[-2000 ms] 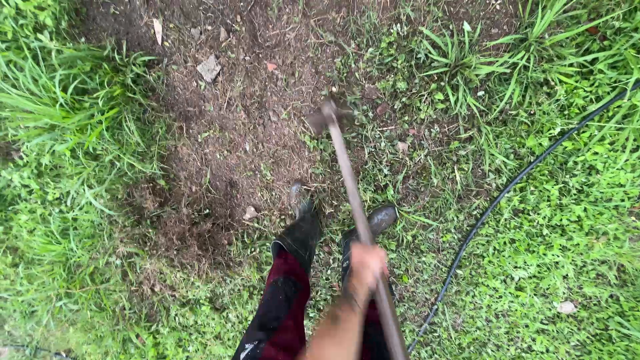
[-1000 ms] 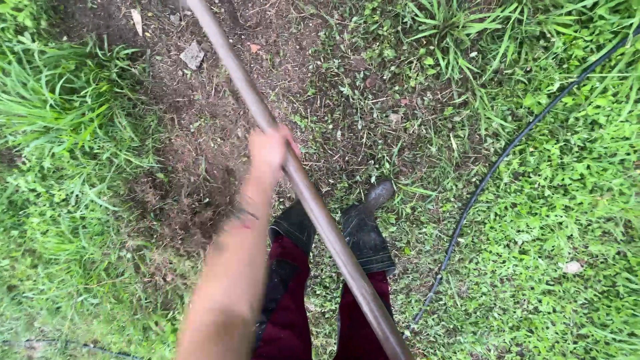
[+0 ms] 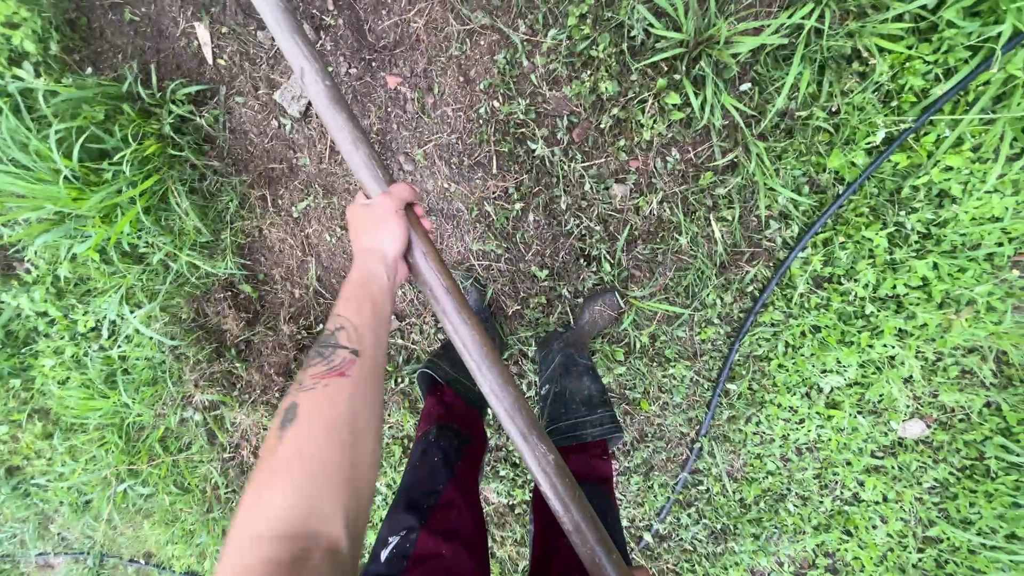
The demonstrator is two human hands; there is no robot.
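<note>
My left hand (image 3: 386, 228) is closed around a long, smooth brown tool handle (image 3: 448, 296), with the forearm coming up from the bottom left. The handle runs diagonally from the top edge, left of the middle, down to the bottom edge, passing over my legs. Its upper end and any tool head lie outside the view. Beside its lower part, a sliver of skin, apparently my right hand (image 3: 640, 570), shows at the bottom edge; its grip is hidden. Below the handle are my dark boots, the right one (image 3: 576, 384) plainer to see, and dark red and black trousers.
Bare brown soil (image 3: 296, 192) with cut grass bits lies ahead of the boots. A grey stone chunk (image 3: 291, 96) sits on it by the handle. Tall grass (image 3: 104, 160) grows at the left. A black hose (image 3: 740, 336) curves through low green plants at the right.
Two seconds ago the handle's far end, with a blurred tool head, was in view ahead of the boots; it has since left the view. My left hand has moved forward and to the left.
</note>
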